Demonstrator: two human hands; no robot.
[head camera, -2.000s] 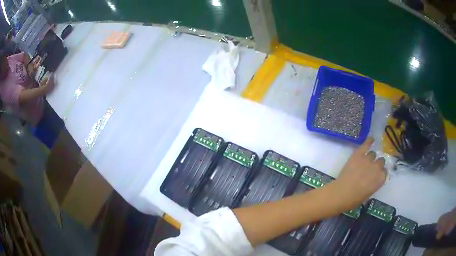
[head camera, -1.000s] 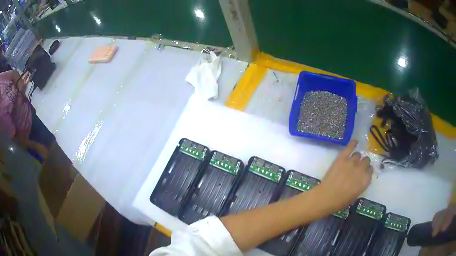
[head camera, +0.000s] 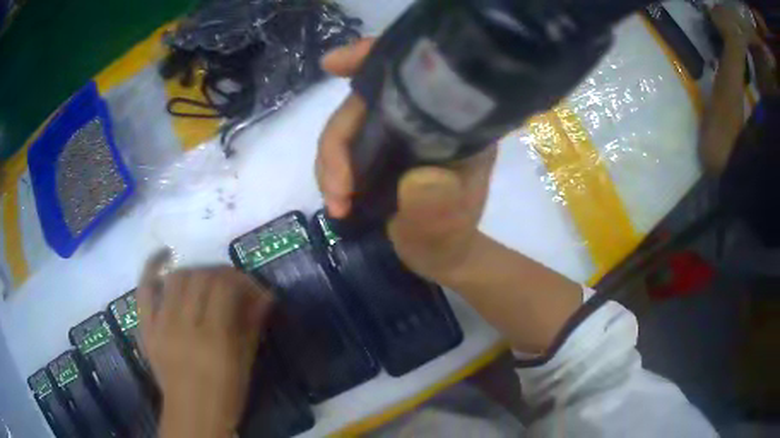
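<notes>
My right hand (head camera: 436, 205) is wrapped around the electric screwdriver (head camera: 479, 73), a thick black cylinder that looms large and blurred at the top centre. The screwdriver's lower end is over a black housing (head camera: 406, 299); its bit cannot be made out. My left hand (head camera: 201, 329) is blurred and hangs over the middle of the housing row, hiding parts of it. Whether its bent fingers hold anything cannot be told. Several black ribbed housings lie in a row, each with a green circuit board (head camera: 272, 245) at its far end.
A blue tray (head camera: 122, 184) of small grey screws stands at the left. A clear plastic bag with black cables (head camera: 257, 47) lies behind the row. Yellow tape (head camera: 590, 197) crosses the bench at the right. Another person's arm (head camera: 725, 103) is at the upper right. A cord crosses my right forearm.
The view has swung right, so tray and bag now appear further left. The screwdriver in my right hand has come up into the centre. My left hand has moved from beside the tray to over the housings.
</notes>
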